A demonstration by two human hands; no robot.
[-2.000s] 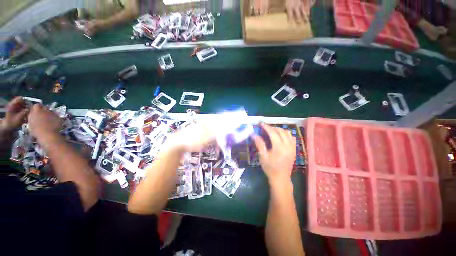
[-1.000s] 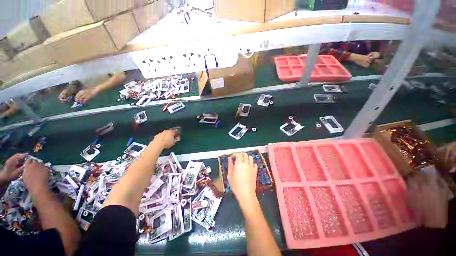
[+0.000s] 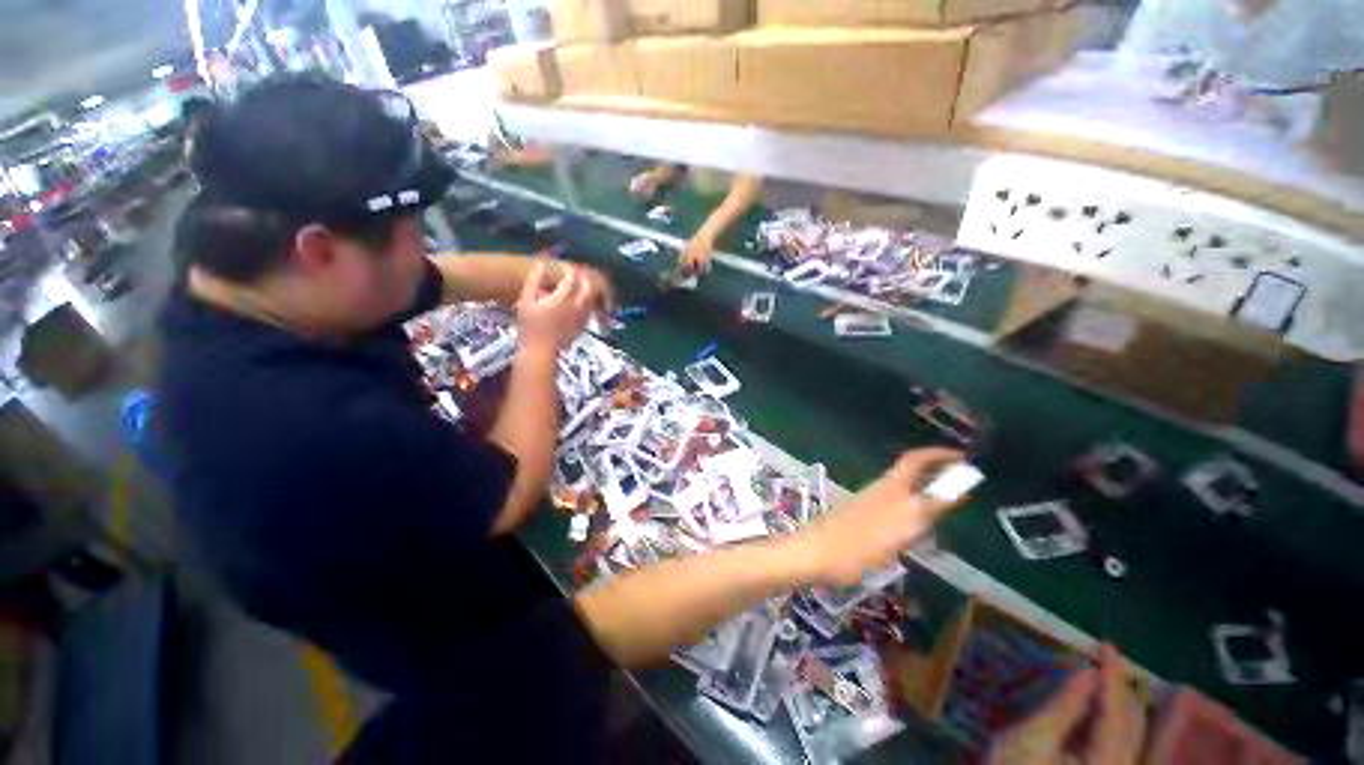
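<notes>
My left hand (image 3: 883,523) is stretched over the near rail of the belt, its fingertips closed on a small white piece (image 3: 953,481). My right hand (image 3: 1065,720) is blurred and cut off by the bottom edge, at the shallow parts box (image 3: 942,653) with small blue and red parts; whether it holds anything cannot be told. A heap of white housings (image 3: 733,493) with orange and red pieces lies below and left of my left hand.
White housings (image 3: 1043,529) lie spaced on the green belt (image 3: 838,392). Part of the pink tray (image 3: 1215,735) shows at the bottom right. A neighbour in a black cap (image 3: 314,150) sits close at left, hands raised over the heap. Across the belt are another heap (image 3: 868,257), a carton (image 3: 1137,351) and a person's hand.
The view has swung left, bringing the neighbour into sight and moving the pink tray mostly out. My left hand now shows a white piece at its fingertips. My right hand is still at the parts box.
</notes>
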